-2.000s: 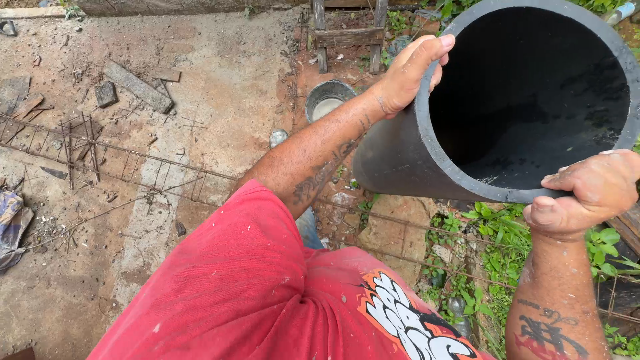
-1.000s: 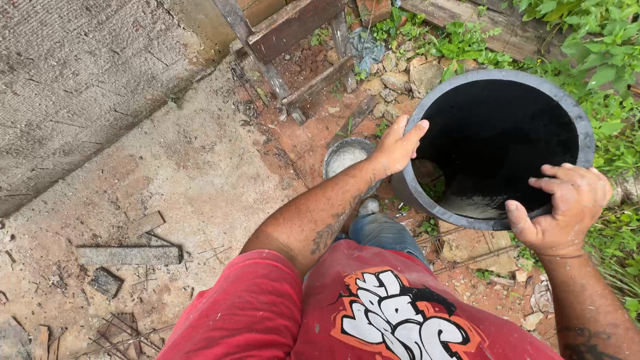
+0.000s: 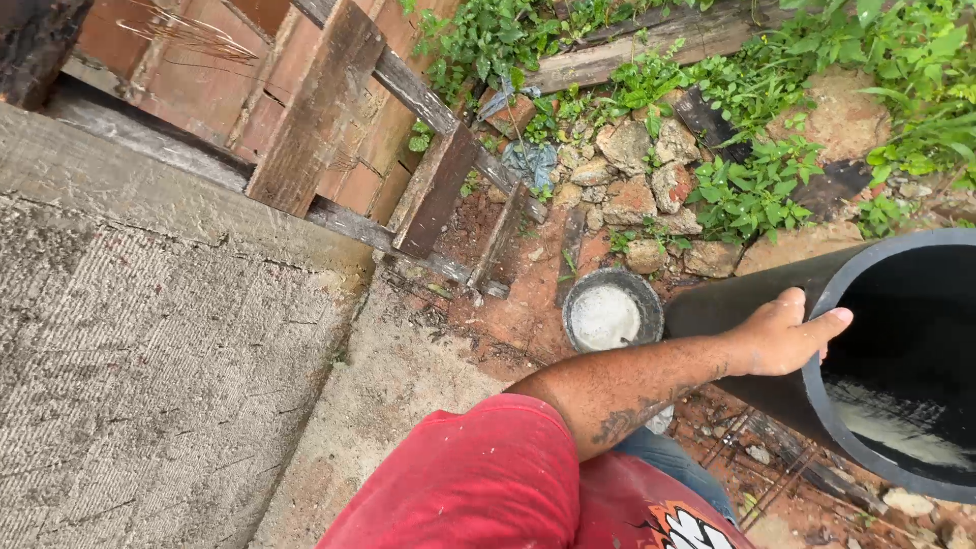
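Note:
A wide black plastic pipe [image 3: 751, 293] stands tilted at the right, its thick open rim toward me and cut off by the frame's edge. My left hand [image 3: 789, 332] grips that rim, the thumb over the edge and the fingers on the outer wall. Pale residue marks the pipe's dark inside. Just left of the pipe, on the ground, a round black bucket [image 3: 573, 320] holds whitish material; my forearm passes close below it. My right hand is out of the frame.
A rough wooden ladder [image 3: 438, 191] leans by the brick wall [image 3: 206, 61]. Broken stones [image 3: 629, 200], weeds and an old board [image 3: 640, 46] lie beyond the bucket. Steel rebar [image 3: 778, 484] lies on the soil below the pipe. A rough concrete surface [image 3: 152, 366] fills the left.
The view has swung toward the ladder and wall. My right hand, on the pipe's rim two seconds ago, has left the view. My left hand remains at the rim.

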